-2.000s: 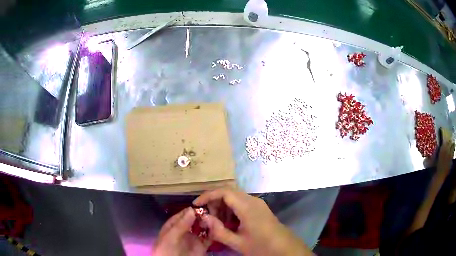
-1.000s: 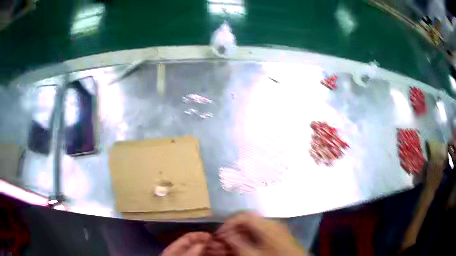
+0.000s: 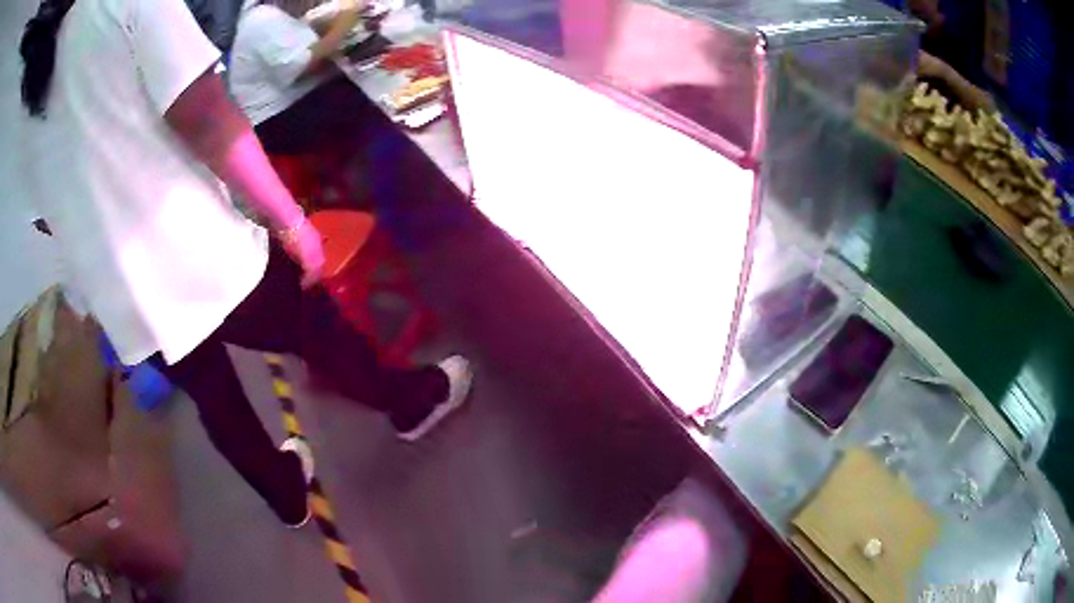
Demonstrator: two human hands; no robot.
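Observation:
The tan cardboard pad [image 3: 850, 507] lies on the sheet-metal table at the lower right. The small white glue cap [image 3: 873, 548] sits on it. Part of the pale heap of small white parts [image 3: 960, 592] shows at the bottom edge, cut off. A few separate white bits [image 3: 966, 489] lie beyond the pad. Neither my left hand nor my right hand is in view. A blurred pink, skin-like shape at the bottom middle may be part of my arm; no fingers show. The red-and-white pieces from the earlier frames are out of the picture.
A smartphone [image 3: 842, 371] lies beyond the pad, beside a metal-framed box with a glaring white panel [image 3: 601, 200]. A person [image 3: 153, 200] walks at the left near a red stool [image 3: 342, 242]. Another worker sits farther back. Tan bundles [image 3: 989, 153] lie across the green belt [image 3: 942, 259].
The view has swung left, bringing in the aisle, the walking person and the box. The cardboard has shifted to the lower right, and both hands and the red heaps have left the picture.

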